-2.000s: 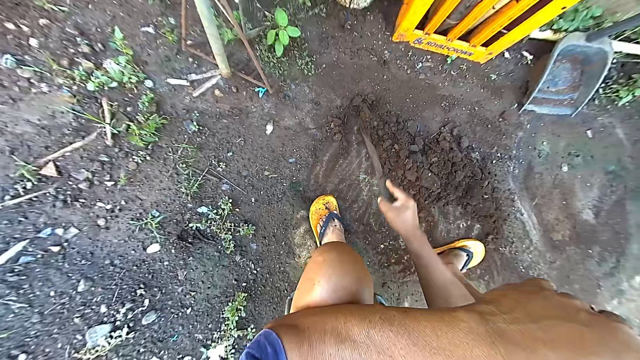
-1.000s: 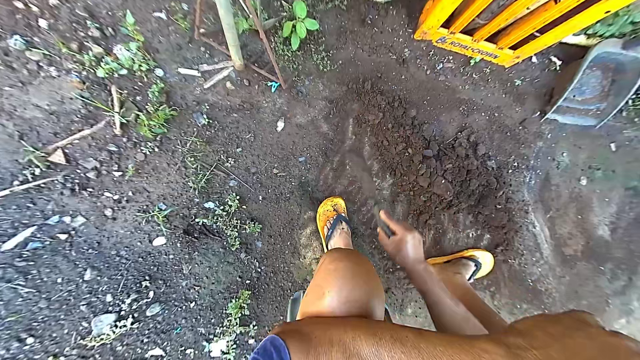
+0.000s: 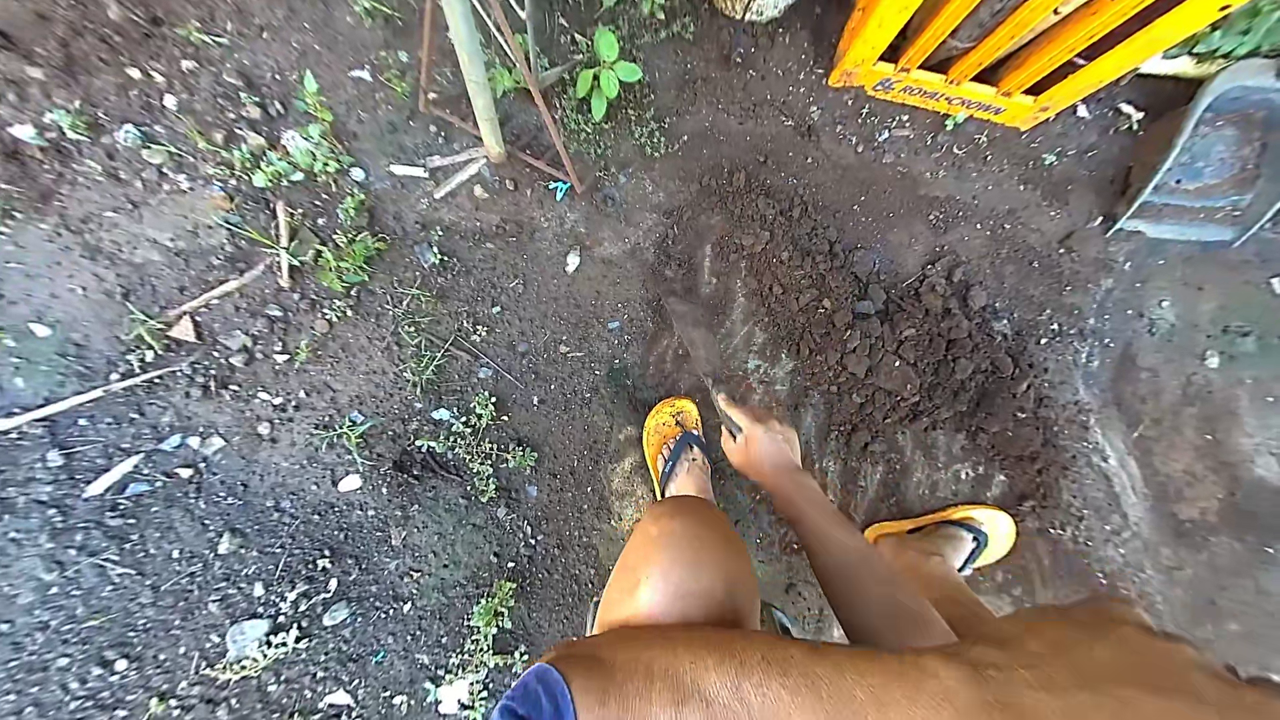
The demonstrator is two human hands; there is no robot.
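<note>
My right hand [image 3: 762, 445] is closed around the dark handle of a long-bladed hand tool, possibly a machete or large knife. Its blurred blade [image 3: 695, 335] points up and left, low over scraped ground beside my left foot. That foot wears a yellow flip-flop [image 3: 662, 430] with dark straps; the other yellow flip-flop [image 3: 990, 530] is on my right foot. Loose dark soil [image 3: 890, 350] lies in clods to the right of the blade, beyond my right foot. My left hand is not visible.
A yellow slatted crate [image 3: 940, 95] bearing writing stands at the upper right. Beside it lies a grey dustpan-like scoop [image 3: 1215, 160]. Thin poles [image 3: 470, 75] and a small green plant [image 3: 605, 75] are at the top. Weeds, sticks and stones dot the left ground.
My right hand has moved left, closer to my left foot, with the tool still in it. Two seconds ago the blade reached the near-left edge of the loose soil; now it lies farther left.
</note>
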